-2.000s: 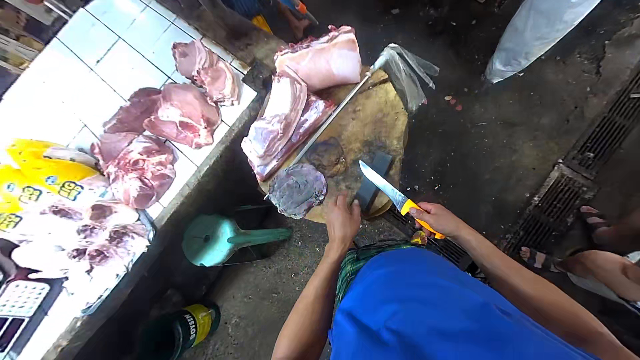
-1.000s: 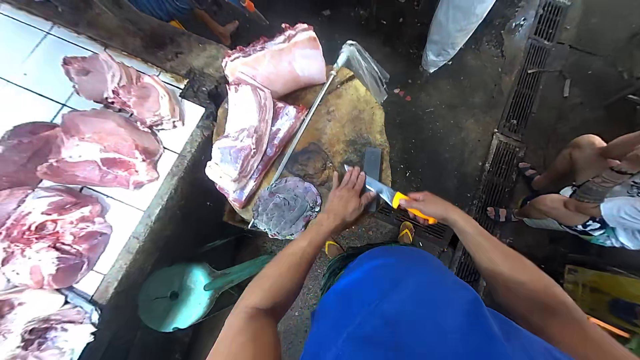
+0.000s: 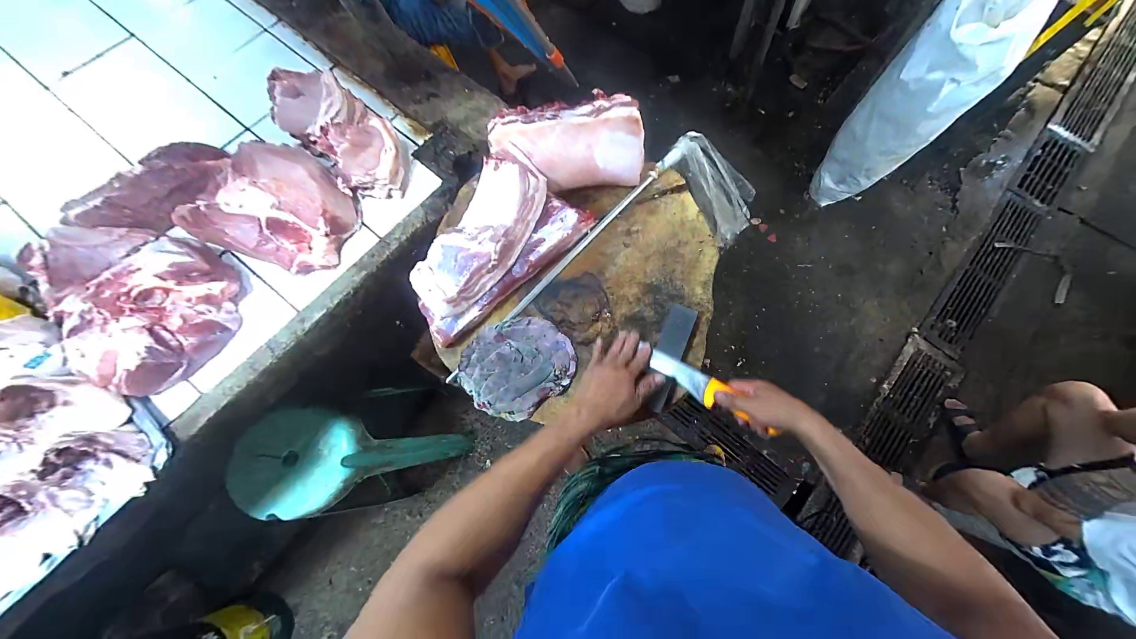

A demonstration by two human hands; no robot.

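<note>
My right hand (image 3: 760,405) grips the yellow-orange handle of a knife (image 3: 679,368), its blade lying over a grey sharpening stone (image 3: 677,330) near the right edge of a round wooden chopping block (image 3: 652,257). My left hand (image 3: 616,377) rests at the block's near edge, fingers spread, its thumb side by the blade and stone; whether it touches them I cannot tell. Left of it lies a dark, greyish round cloth-like bundle (image 3: 517,367). Slabs of raw pork (image 3: 484,235) and a thick skin-on pork piece (image 3: 590,142) sit on the block's far left. A thin metal rod (image 3: 577,250) crosses it.
A tiled counter (image 3: 146,93) with several raw meat cuts (image 3: 271,204) runs along the left. A green plastic stool (image 3: 293,461) stands below it. Clear plastic (image 3: 721,186) hangs off the block's far edge. A floor drain grate (image 3: 976,266) and a seated person (image 3: 1056,479) are at right.
The blade pointed up and left beside the stone two seconds ago; now it lies across the stone. My left hand has come closer to the blade. The view has swung about.
</note>
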